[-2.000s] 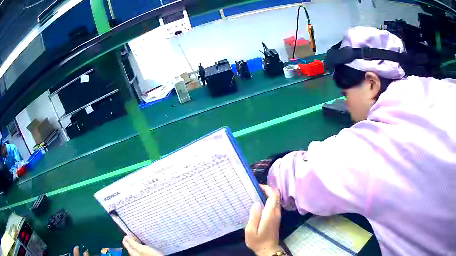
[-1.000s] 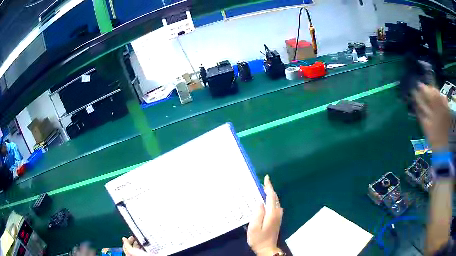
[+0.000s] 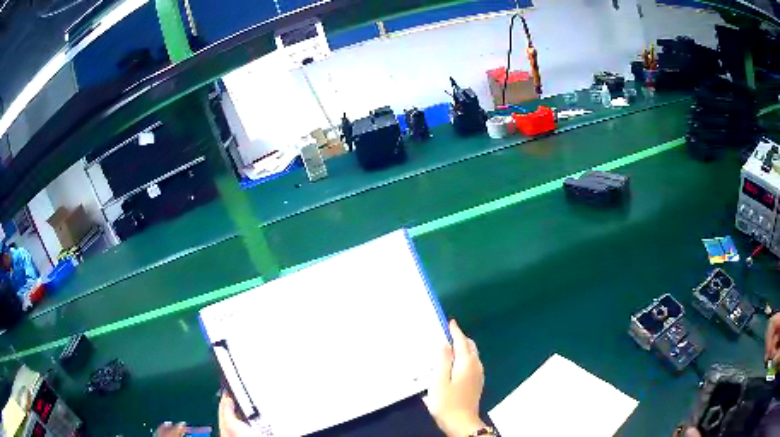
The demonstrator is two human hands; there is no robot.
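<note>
A blue-edged clipboard (image 3: 329, 333) with white paper is held tilted in front of me; glare hides nearly all of the print. A dark clip lies along its left short side. My right hand (image 3: 457, 384) grips the right edge, thumb on the paper. My left hand (image 3: 231, 416) holds the lower left corner by the clip and is mostly cut off by the picture's bottom edge.
Two grey-black units (image 3: 667, 331) and a colour card (image 3: 720, 249) lie right, near a power supply (image 3: 759, 201). A dark housing (image 3: 597, 188), loose paper (image 3: 564, 401) and another power supply (image 3: 51, 410) are on the bench. Other people's hands show at bottom left and far right.
The neighbour in pink has left the view. The neighbour's arm has moved from the tall black stack to the lower right, where a dark unit now shows. The clipboard has shifted slightly right and down.
</note>
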